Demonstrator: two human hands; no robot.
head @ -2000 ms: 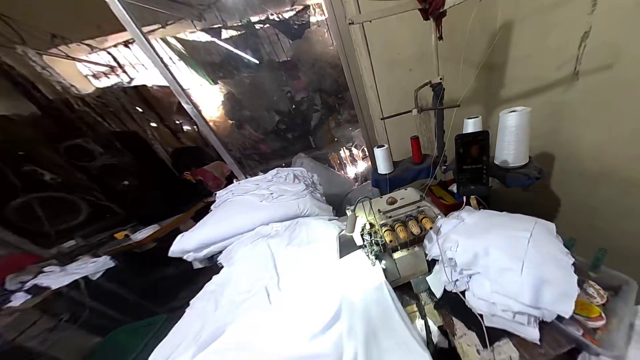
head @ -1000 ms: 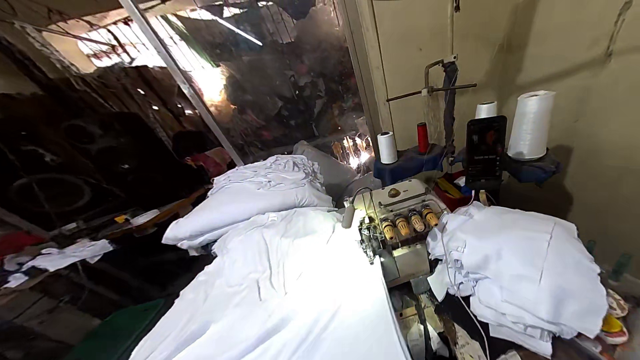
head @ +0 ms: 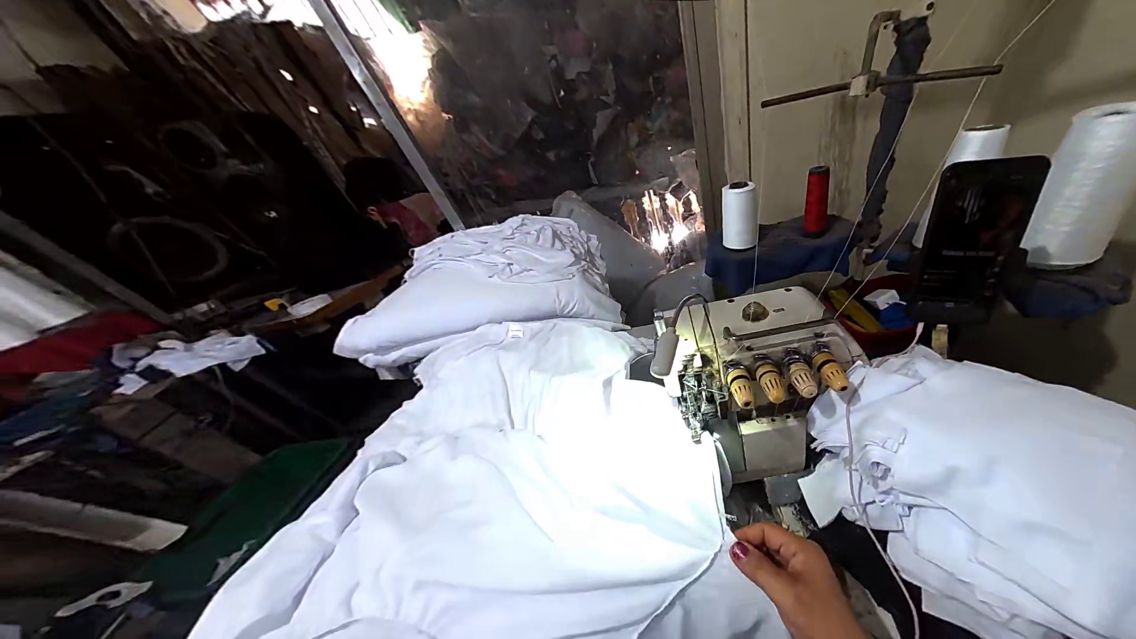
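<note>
My right hand [head: 790, 572] pinches the edge of a white fabric garment [head: 524, 497] between thumb and fingers, just in front of an overlock sewing machine [head: 772, 328]. The garment spreads across the work surface, its right edge running up to the machine's needle area, where a lamp lights it brightly. Four tan tension dials line the machine's front. Behind the garment lies a pile of folded white fabric [head: 497, 284]. Another stack of white pieces [head: 1003, 461] sits right of the machine, with a pale cord hanging over its left side. My left hand is out of view.
A phone [head: 976, 240] stands upright behind the right stack. White thread cones [head: 1078, 186] and a red thread spool [head: 816, 201] stand behind the machine, under a metal thread stand [head: 879, 82]. White scraps [head: 202, 352] and a green item [head: 248, 515] lie at left.
My right hand has come into view at the lower right and has taken hold of the garment's edge. The garment lies in different folds beside the machine.
</note>
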